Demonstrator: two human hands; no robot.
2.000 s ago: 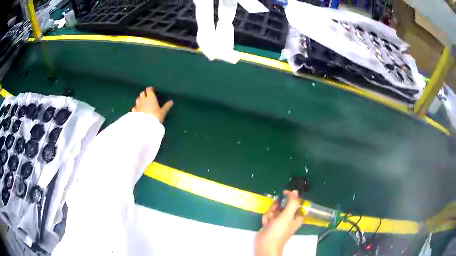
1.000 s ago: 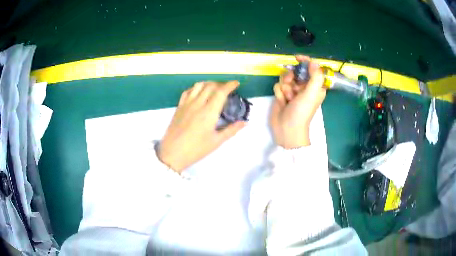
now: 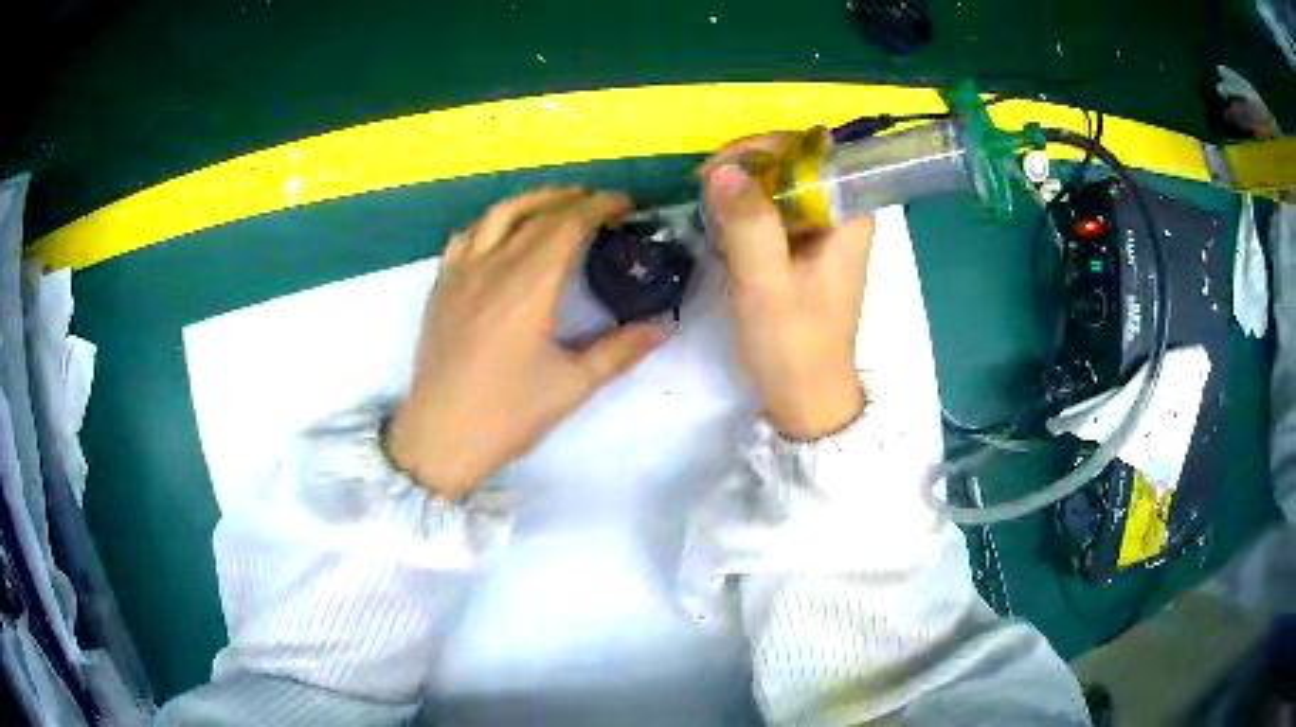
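My left hand (image 3: pixel 498 334) holds a round black part (image 3: pixel 640 270) between thumb and fingers, over the white work sheet (image 3: pixel 313 355). My right hand (image 3: pixel 793 291) grips the glue syringe (image 3: pixel 895 171) near its yellow-amber band. The syringe lies nearly level, its front end pointing left at the upper edge of the black part. The needle is blurred; I cannot tell if it touches the part. The green cap (image 3: pixel 991 149) is at the syringe's rear, with a hose from it.
The black controller (image 3: pixel 1137 291) with a red light stands at the right, a white wipe (image 3: pixel 1158 412) on it. A pale hose loops beside it. Yellow edging (image 3: pixel 427 142) borders the belt, where another black part (image 3: pixel 893 22) lies. Whitish tray liners (image 3: pixel 50 426) are at the left.
My left hand first reached over the belt, then came back over the sheet with a black part. My right hand has brought the syringe from the belt's edge to that part.
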